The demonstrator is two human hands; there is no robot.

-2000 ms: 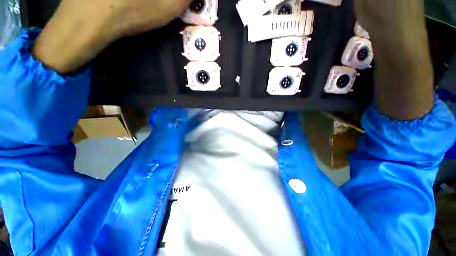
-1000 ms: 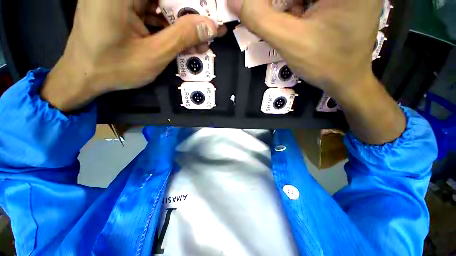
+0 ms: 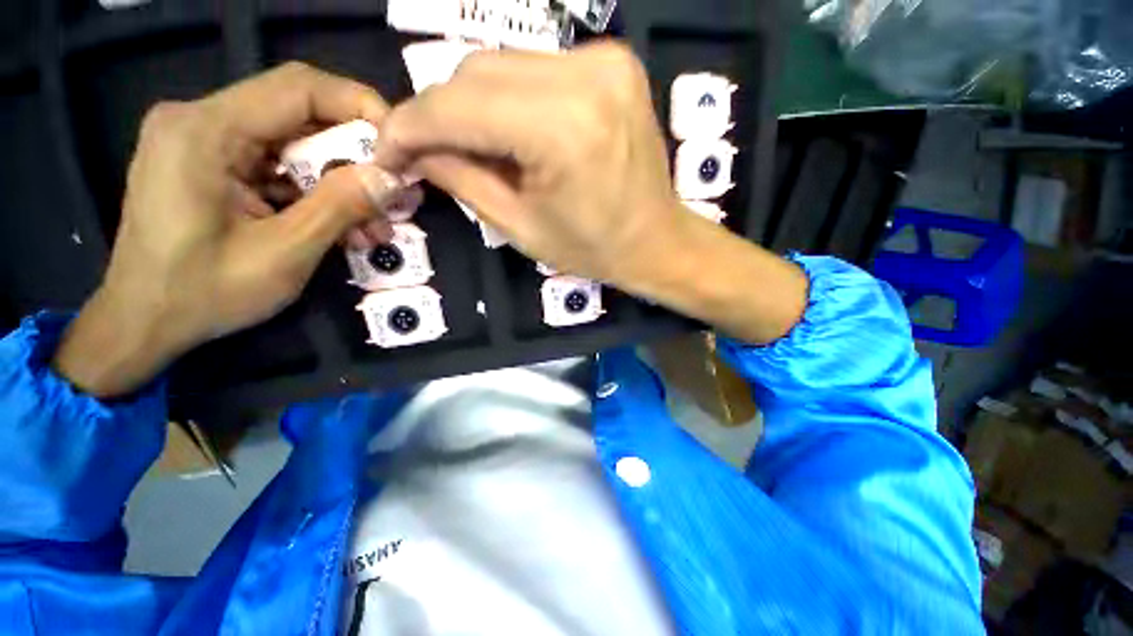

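Observation:
My left hand (image 3: 230,211) grips a pale pink-white watch body (image 3: 331,152) between thumb and fingers, its dark sensor partly covered by the thumb. My right hand (image 3: 547,162) meets it at the body's right edge, fingertips pinched together; what they pinch is hidden. Below, in the black compartment tray (image 3: 472,363), watch bodies (image 3: 403,318) sit in a column with dark sensors up. Another watch body (image 3: 574,301) lies under my right wrist, and more (image 3: 706,168) stand in a column at the right. Pale strap halves (image 3: 478,20) lie in a loose pile behind my hands.
Clear crumpled poly bags (image 3: 994,50) lie on the green surface at the upper right. A blue plastic stool (image 3: 950,276) stands right of the tray. Cardboard boxes (image 3: 1037,478) are at the lower right. The tray's near edge is close to my smock.
The view has swung to the right, showing the stool and bags. A second ago both hands were together at the top edge; now they show lower, the left still holding a watch body.

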